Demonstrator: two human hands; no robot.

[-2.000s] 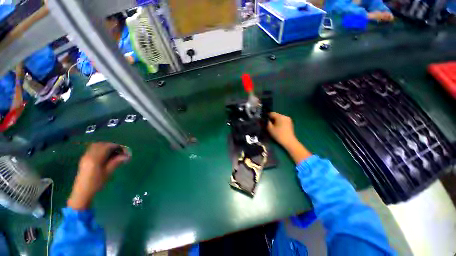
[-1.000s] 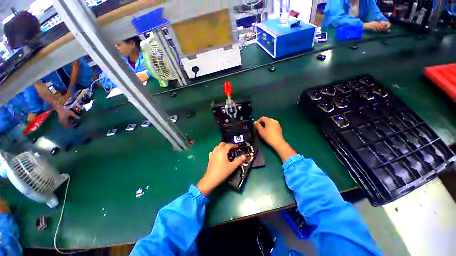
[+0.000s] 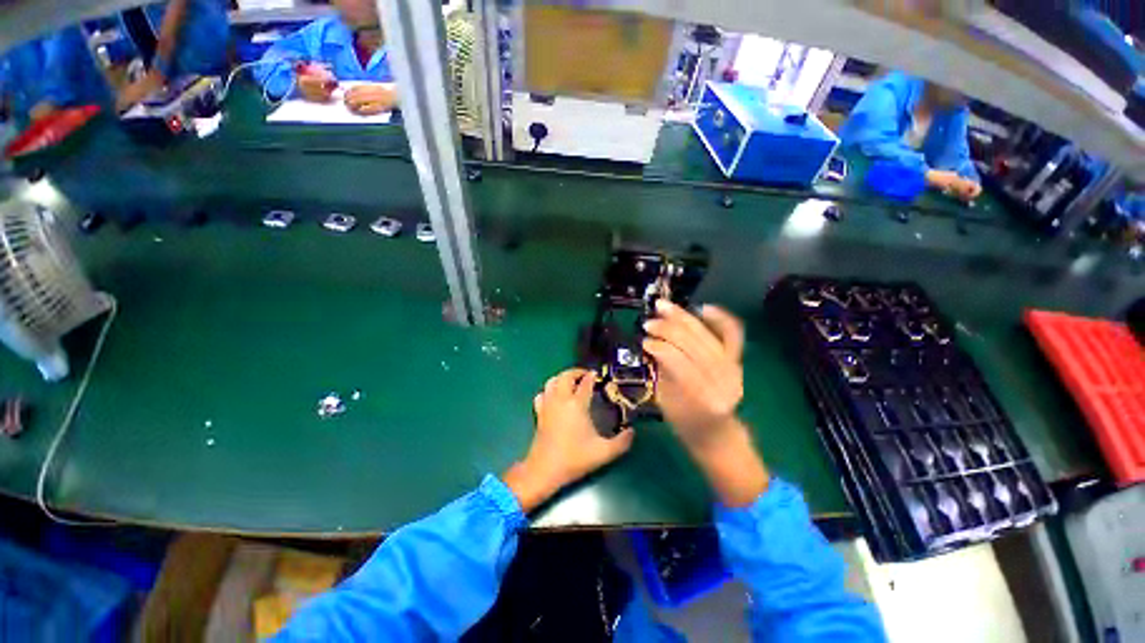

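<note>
The black holding fixture [image 3: 608,329] stands on the green bench, with a small white square label [image 3: 629,358] near its middle. The silver toggle clamp [image 3: 662,284] is on its far part. My right hand [image 3: 698,372] is over the clamp, fingers curled where the lever is; the red grip is hidden under it. My left hand [image 3: 575,435] grips the fixture's near left end, thumb and fingers around the dark nest with gold-tan edging [image 3: 628,394]. Whether a watch unit lies in the nest is hidden.
Stacked black trays [image 3: 923,421] lie right of the fixture, some far pockets filled. A red tray [image 3: 1095,383] is beyond. A metal post [image 3: 436,163] rises behind left. Small units [image 3: 338,224] line the far side. White scraps [image 3: 330,406] and a fan [image 3: 44,270] are left.
My right hand has moved from the fixture's right side onto the clamp, and the upright red grip no longer shows. My left hand has shifted to the nest's near left edge. The view has shifted.
</note>
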